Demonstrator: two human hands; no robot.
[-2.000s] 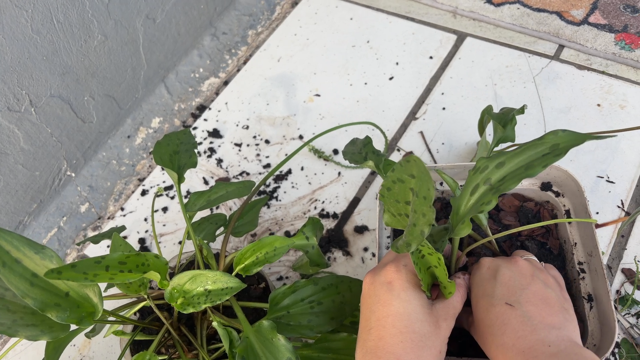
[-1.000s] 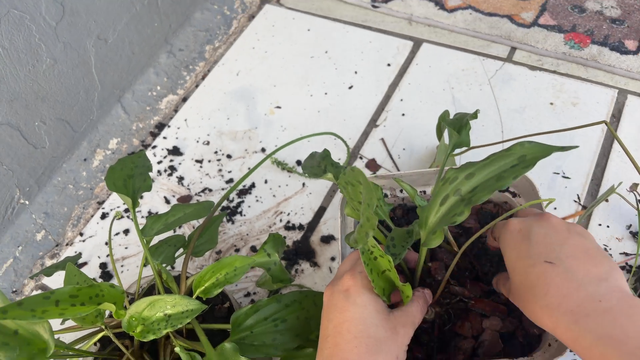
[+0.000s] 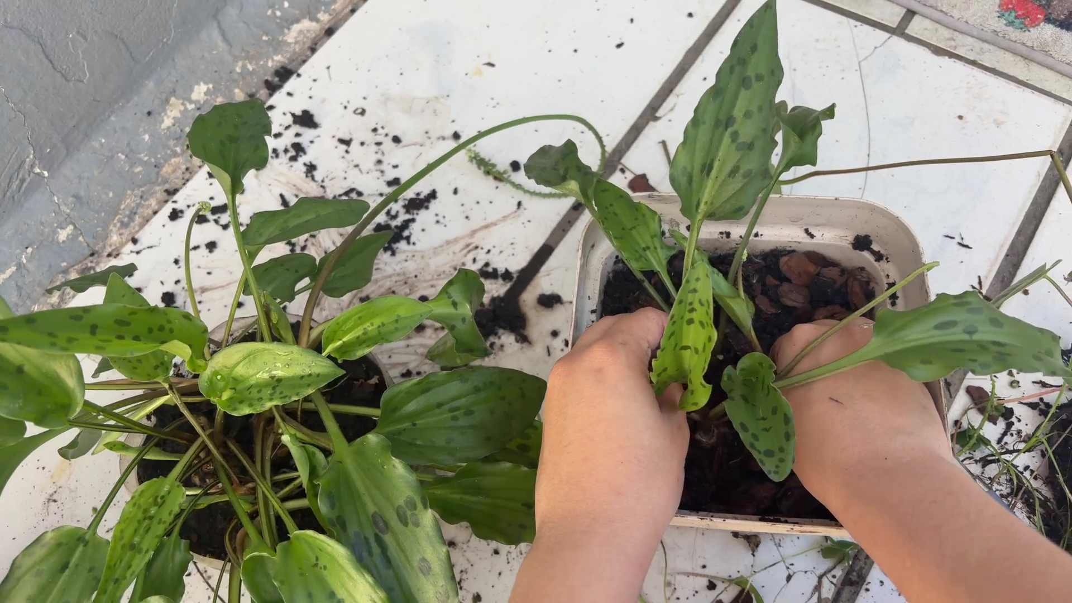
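A pale rectangular planter [image 3: 900, 243] holds dark soil and reddish-brown bark chips [image 3: 796, 280]. In it stands a plant with spotted green leaves [image 3: 727, 126]. My left hand [image 3: 615, 410] reaches over the planter's left side, against the plant's lower leaves; its fingertips are hidden by a leaf and the soil. My right hand [image 3: 846, 394] is inside the planter to the right of the stems, its fingers down at the soil behind leaves and stalks. Whether either hand grips a stem cannot be seen.
A second spotted-leaf plant [image 3: 272, 377] in a round pot fills the lower left. Spilled soil [image 3: 502, 318] lies on the white floor tiles [image 3: 502, 67]. A grey wall [image 3: 75, 92] runs at the upper left, a patterned mat [image 3: 1038, 25] lies upper right, and uprooted thin weeds [image 3: 1017, 469] lie at the right.
The tall spotted leaf, which leaned right, now stands more upright, and another leaf now extends right over my right hand. My right hand has moved from the planter's right side closer to the stems.
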